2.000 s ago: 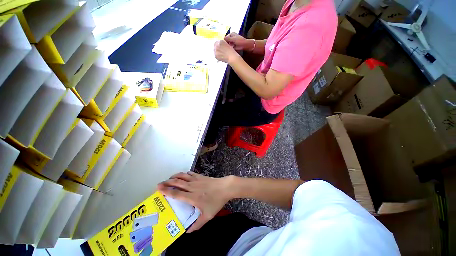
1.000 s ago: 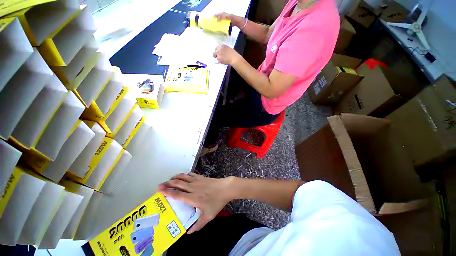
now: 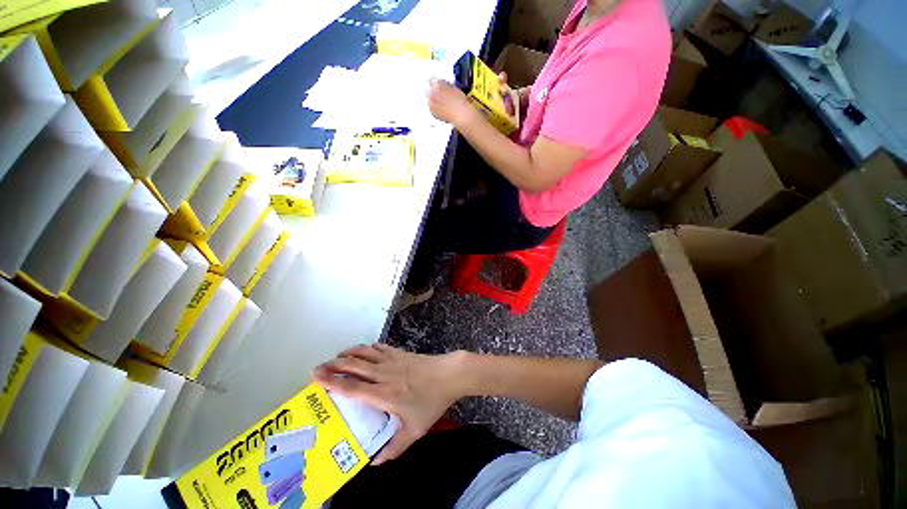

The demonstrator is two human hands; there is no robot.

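Observation:
A yellow retail box (image 3: 278, 452) with "20000" and pictures of power banks lies tilted at the bottom, cut off by the lower edge. My right hand (image 3: 398, 388) is spread over its upper right end, fingers on the far edge and thumb on the near side. A white flap or tray end (image 3: 366, 418) shows at that end, partly under my palm. My left hand is not in view.
Empty open boxes (image 3: 94, 219) are stacked at the left. A small picture box (image 3: 295, 179) and a flat yellow box (image 3: 370, 159) with a dark stick lie on the white bench (image 3: 338, 268). A coworker in pink (image 3: 597, 99) holds a yellow box. A red stool (image 3: 527, 273) and open cartons (image 3: 696, 328) stand right.
The coworker has picked up a yellow box from the bench and now holds it upright nearer the body. A dark stick now shows on the flat box. My right hand and its box look unchanged.

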